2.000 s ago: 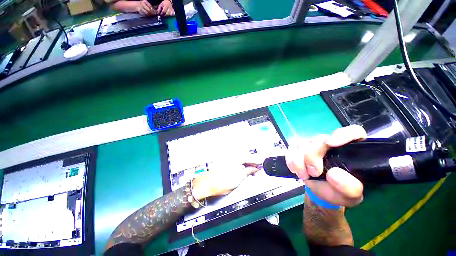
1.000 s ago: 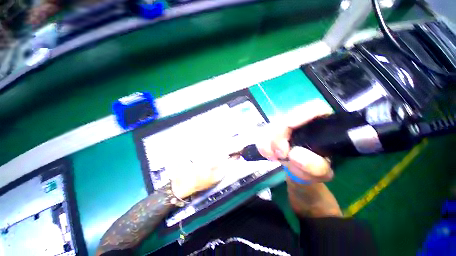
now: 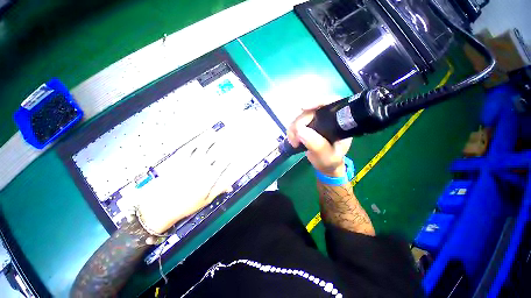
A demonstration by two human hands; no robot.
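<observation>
The display unit [image 3: 169, 137] lies on the green bench, its bright white-silver back up inside a wide black border. My right hand [image 3: 317, 137] grips the thick black electric screwdriver [image 3: 349, 119]; its tip end is at the unit's near right corner. My left hand [image 3: 192, 189] rests over the near part of the unit, overexposed against the white back; its fingertips are hard to make out, and I cannot tell what they hold. A thin lead [image 3: 162, 270] hangs from the unit's near left edge.
The blue screw tray [image 3: 49, 116] with dark screws stands at the left on the white rail [image 3: 145, 64]. Glossy black panels [image 3: 370, 43] lie in a row at the upper right. Blue bins [image 3: 454, 195] and a blue frame stand at the right. Another unit's edge shows at the lower left.
The view has swung right and down. The screwdriver and my right hand are now at the unit's near right corner, no longer meeting my left fingertips over its middle.
</observation>
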